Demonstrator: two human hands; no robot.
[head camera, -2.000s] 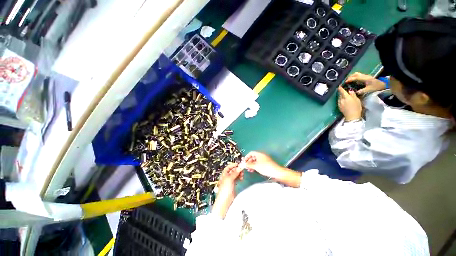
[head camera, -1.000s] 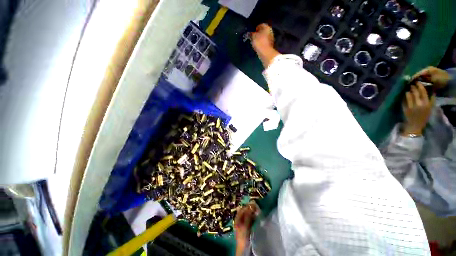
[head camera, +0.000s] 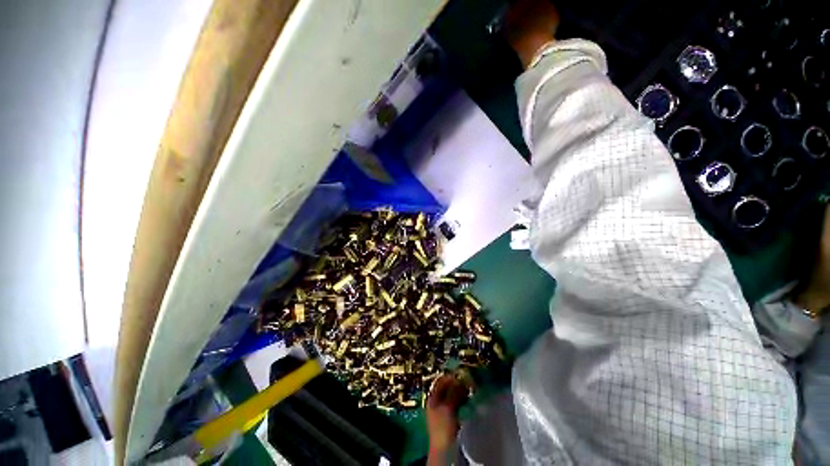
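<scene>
A heap of black binder clips with tan strips (head camera: 391, 309) lies spilled out of a blue bin (head camera: 382, 187). My left hand (head camera: 448, 393) is at the heap's near edge, small and blurred; whether it holds anything cannot be told. My right hand (head camera: 531, 25) is stretched far forward to the top edge of the picture, partly cut off. A faint light spot shows at its fingertips, too blurred to name. The large black parts tray (head camera: 678, 187) with round pockets holding shiny rings is right of my sleeve.
A white sheet (head camera: 473, 168) lies beside the bin, with a white scrap (head camera: 520, 238) near my sleeve. A compartment box (head camera: 391, 105) is partly hidden behind a pale curved rim (head camera: 273, 173). A slotted black tray (head camera: 318, 419) and yellow strip (head camera: 259, 400) are lower left. A coworker's sleeve (head camera: 787, 320) is at right.
Two seconds ago my hands were together at the heap's edge. My right hand has since moved far forward; my left stays by the heap. The view has shifted closer and turned.
</scene>
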